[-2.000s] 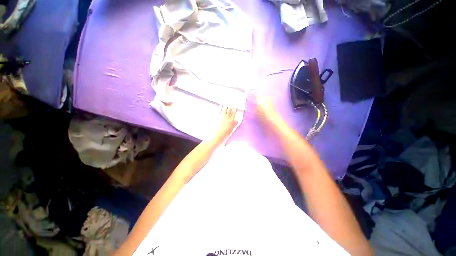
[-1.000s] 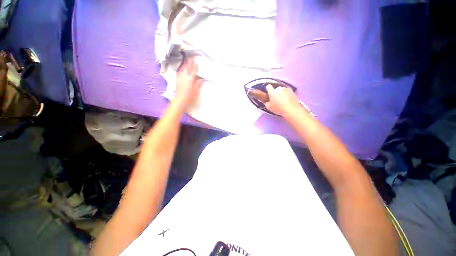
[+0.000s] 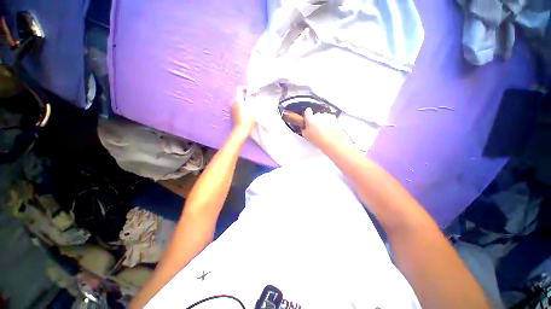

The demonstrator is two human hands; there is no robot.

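The white garment piece (image 3: 356,78) lies rumpled on the purple pressing table, its near part by my white top. My right hand (image 3: 320,125) is closed on the brown handle of the electric iron (image 3: 292,107), which lies on the near part of the cloth, its dark plate partly hidden by my hand. My left hand (image 3: 243,108) is at the cloth's left edge, fingertips touching it. Bright glare hides whether the fingers pinch the edge or only rest on it.
The purple pressing table (image 3: 181,54) spans the view. A dark iron rest pad (image 3: 512,122) lies at its right, with a crumpled pale garment pile (image 3: 488,30) at the far right. A second purple-covered table (image 3: 60,54) is at left. Cloth heaps (image 3: 151,151) lie below the table.
My right hand took hold of the iron from the table and has brought it left onto the cloth. My left hand has moved to the cloth's left edge. The view has also shifted.
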